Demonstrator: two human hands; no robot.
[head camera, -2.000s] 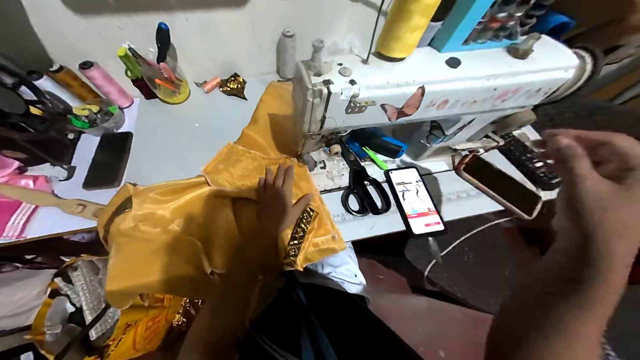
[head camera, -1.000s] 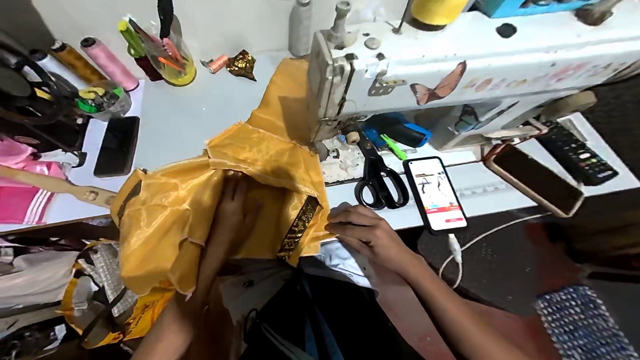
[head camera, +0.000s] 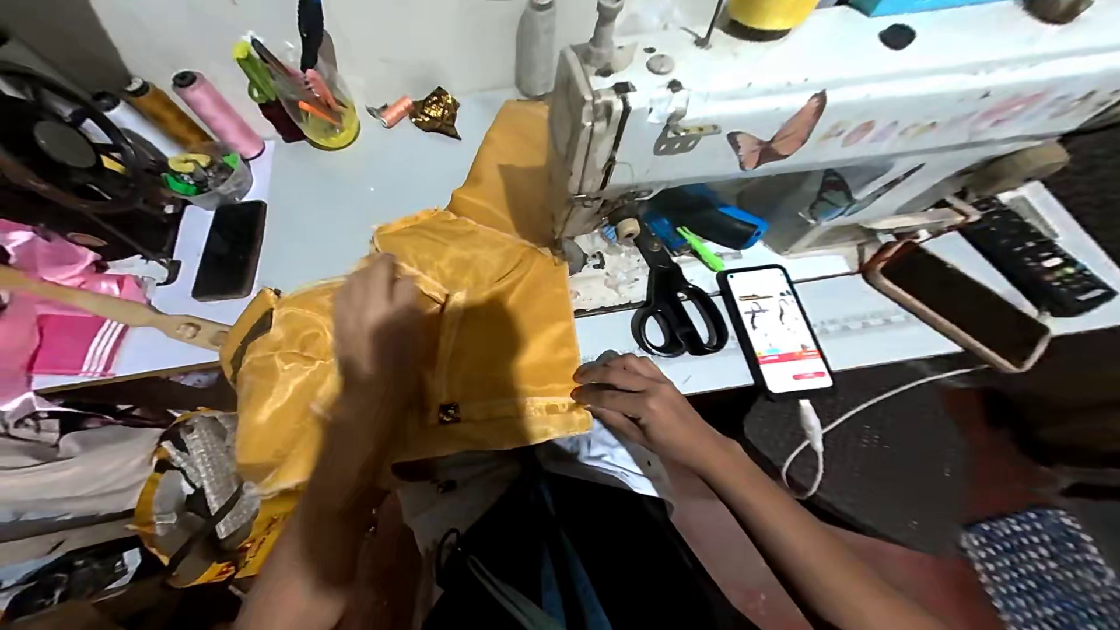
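Golden-yellow satin fabric (head camera: 516, 324) lies over the table's front edge, left of a white sewing machine (head camera: 700, 114), with part of it running up beside the machine's head. My left hand (head camera: 378, 315), blurred, is on a fold at the fabric's middle; its fingertips are hard to make out. At the fabric's lower right corner, my right hand (head camera: 634, 398) pinches the edge. A small dark gold trim piece (head camera: 449, 412) shows near the lower hem. Black-handled scissors (head camera: 678, 306) rest just right of the cloth.
A lit phone (head camera: 777, 332) on a white cable, a second phone (head camera: 958, 306) and a remote control (head camera: 1037, 254) lie to the right. At the left are a dark phone (head camera: 229, 249), thread spools (head camera: 217, 114), a cup of tools (head camera: 328, 114) and a wooden stick (head camera: 114, 306).
My right hand has come from the right, off the cloth, to its corner. My left hand was inside the opened fabric one second ago and is now on top. The long gold trim no longer shows.
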